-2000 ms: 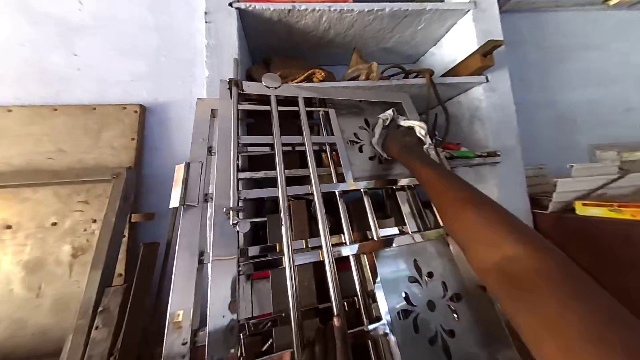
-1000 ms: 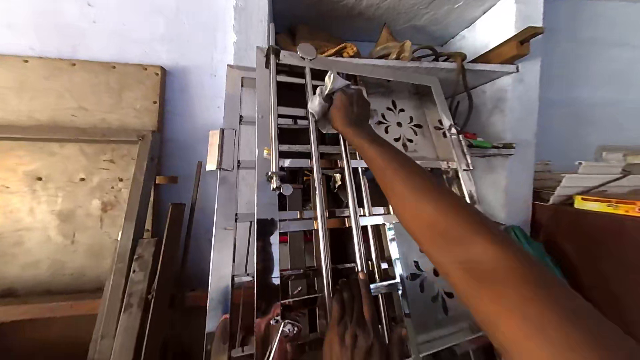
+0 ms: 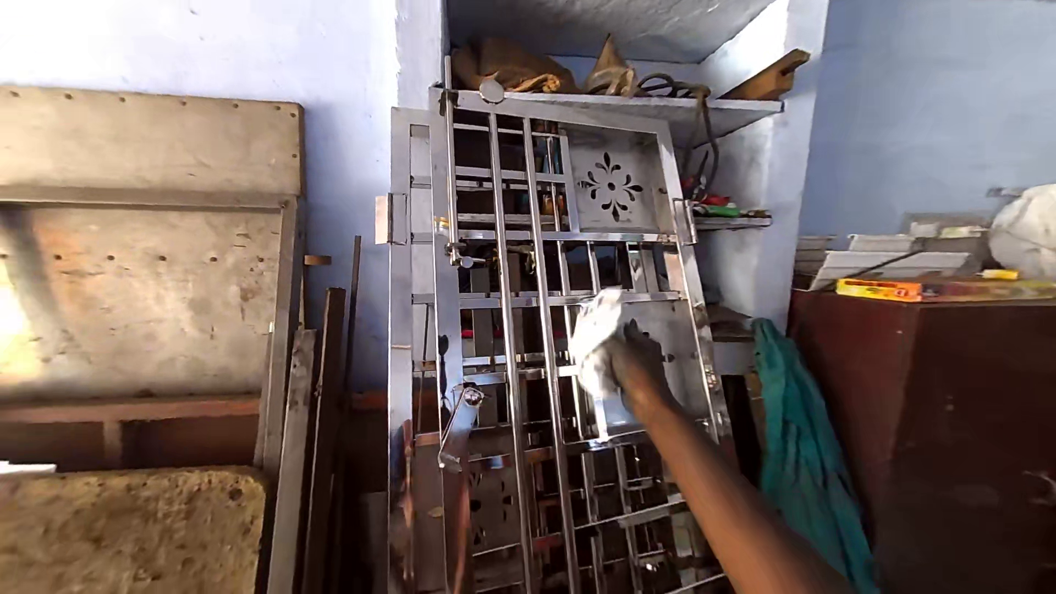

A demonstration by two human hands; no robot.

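Note:
A polished metal gate with long round bars, crossbars and flower-cut panels leans upright before the wall shelves. My right hand holds a crumpled white cloth against the gate's middle, just right of the two long bars, over the edge of the lower flower-cut panel. The upper flower-cut panel is fully visible above it. A slide bolt runs down the gate's left side, and a metal handle sits lower down. My left hand is not in view.
Concrete shelves behind hold brown sacking, a cable and a wooden piece. Metal lengths and a large worn panel stand at left. At right are a teal cloth and a dark red cabinet with boxes on top.
My right hand with the cloth has moved from the top of the long bars down to the middle of the gate. My left hand, at the lower bars one second ago, has left the view.

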